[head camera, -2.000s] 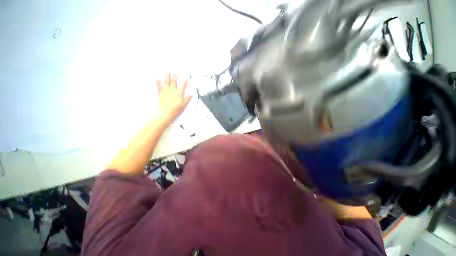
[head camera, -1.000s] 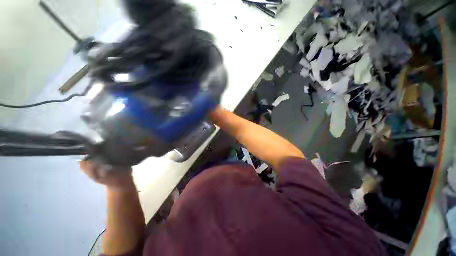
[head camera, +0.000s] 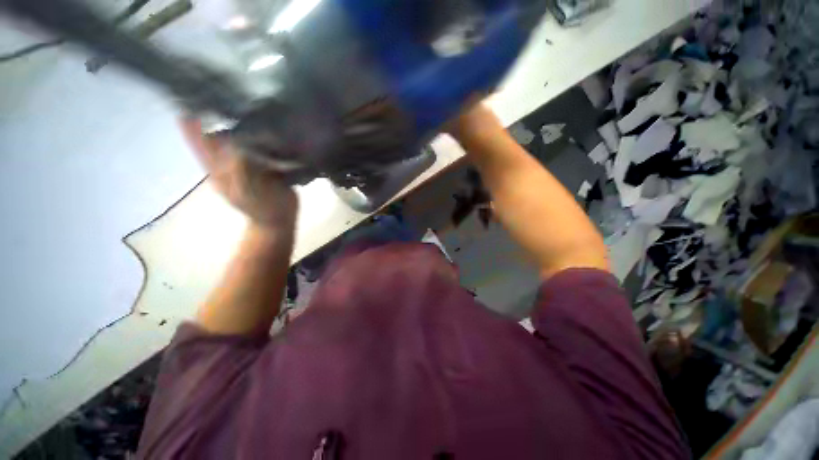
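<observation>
The straight-knife cutting machine (head camera: 359, 81), blue and silver-grey and blurred, fills the top middle. Its grey base plate (head camera: 400, 180) shows below it at the table's near edge. My right hand (head camera: 471, 119) is at the machine's right side, fingers hidden behind the blue motor body. My left hand (head camera: 241, 180) is against the machine's lower left part; its fingers point up and are partly hidden and blurred, so its grip cannot be told. The fabric lay under the white paper marker (head camera: 63, 207) lies at left, with a thin dark line along its curved cut edge.
A narrow brown-grey bar (head camera: 166, 16) and a dark cord lie at the top left. A small dark-and-clear item (head camera: 577, 9) lies on the table at the top. Fabric scraps (head camera: 660, 144) heap on the grey floor at right. Dark bits dot the pale table (head camera: 193, 274).
My left hand was flat on the marker, then came to the machine. The machine swung from right to left, and since the last frame has moved up and right in view. The lay's curved edge now shows.
</observation>
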